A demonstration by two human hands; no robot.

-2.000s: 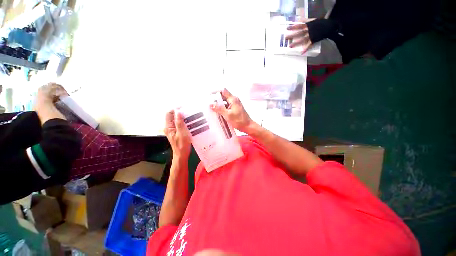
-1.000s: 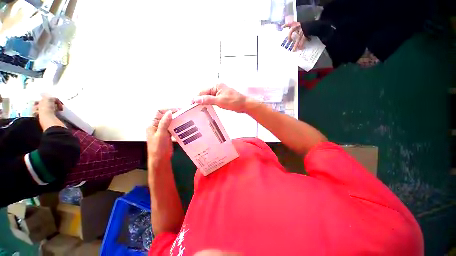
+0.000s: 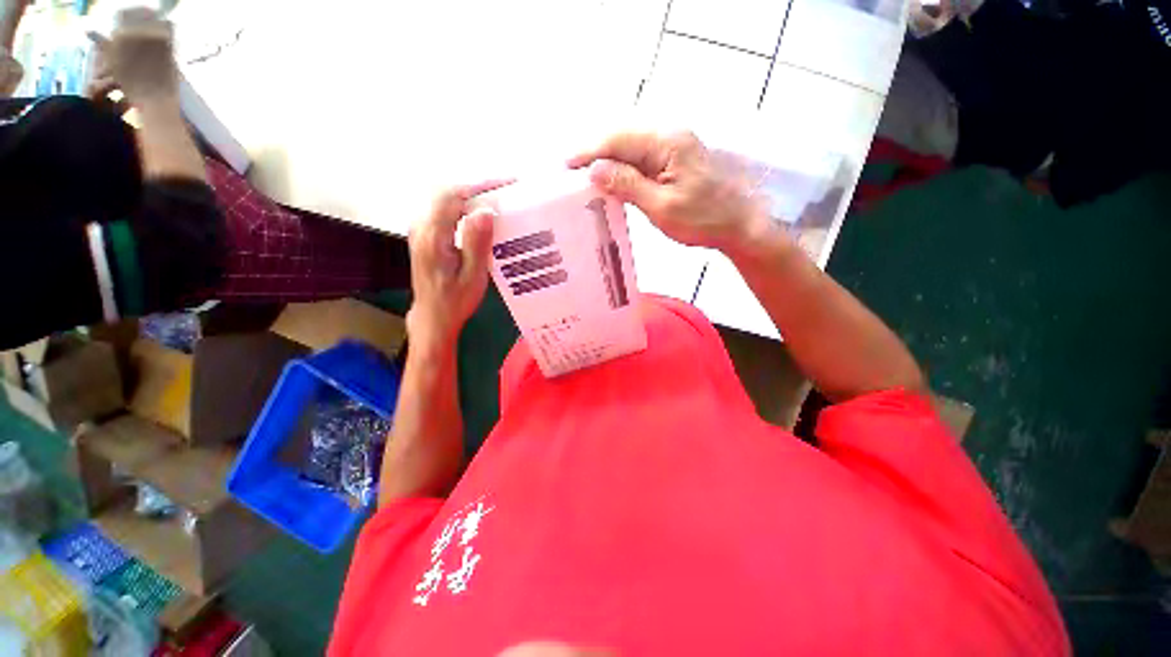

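A pinkish-white product box (image 3: pixel 565 282) with three dark bars and a long dark product picture is held between my hands, over the table's near edge and my lap. Its lower end is against my red shirt. My left hand (image 3: pixel 451 263) grips its upper left side. My right hand (image 3: pixel 670 193) holds its upper right corner, thumb on the face. The box's top end lies between my fingertips and looks pale and overexposed, so its flap cannot be made out.
The white table (image 3: pixel 552 77) has black lines. Pale packs (image 3: pixel 794 193) lie near its right edge. Another worker is at the left, another at the upper right. A blue crate (image 3: pixel 276 443) with dark bagged items and open brown cartons (image 3: pixel 231 385) stand on the floor at left.
The view has turned and shifted, so the crate and cartons show higher. My right hand has moved from the box's top edge to its upper right corner, thumb on the face.
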